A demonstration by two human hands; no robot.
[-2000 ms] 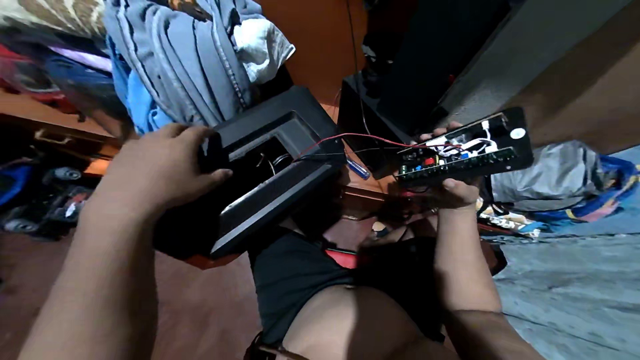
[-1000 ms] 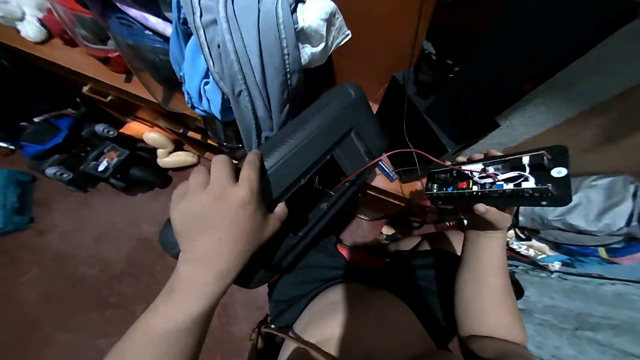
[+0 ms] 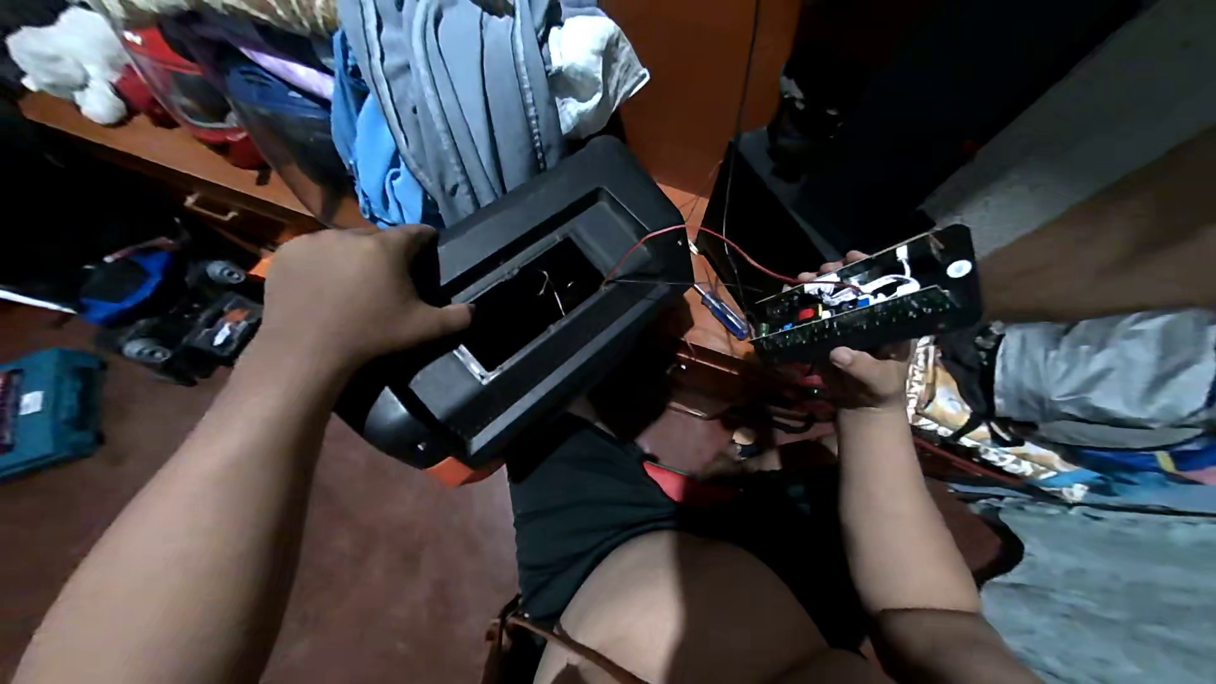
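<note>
My left hand (image 3: pixel 351 294) grips the left side of a black plastic housing (image 3: pixel 570 351), which is tilted and has a rectangular opening with thin wires inside. To the right, my right hand (image 3: pixel 869 370) holds a black panel with circuit boards (image 3: pixel 864 294), its electronic parts and white connectors facing up. A red wire (image 3: pixel 736 249) and a thin dark wire run from the housing's opening to the panel. Between the two, a screwdriver with a blue clear handle (image 3: pixel 722 312) lies on an orange-brown wooden surface. My right fingers are partly hidden behind the panel.
A grey garment or bag (image 3: pixel 465 95) hangs behind the housing. A black box (image 3: pixel 774 209) stands behind the screwdriver. At the left are a toy vehicle (image 3: pixel 190 304) and a teal case (image 3: pixel 52 408) on the floor. Bags and cloth (image 3: pixel 1102 375) lie at the right.
The housing has turned in my left hand so that its opening faces the camera more than one second ago. My right hand still holds the panel. The view has shifted somewhat.
</note>
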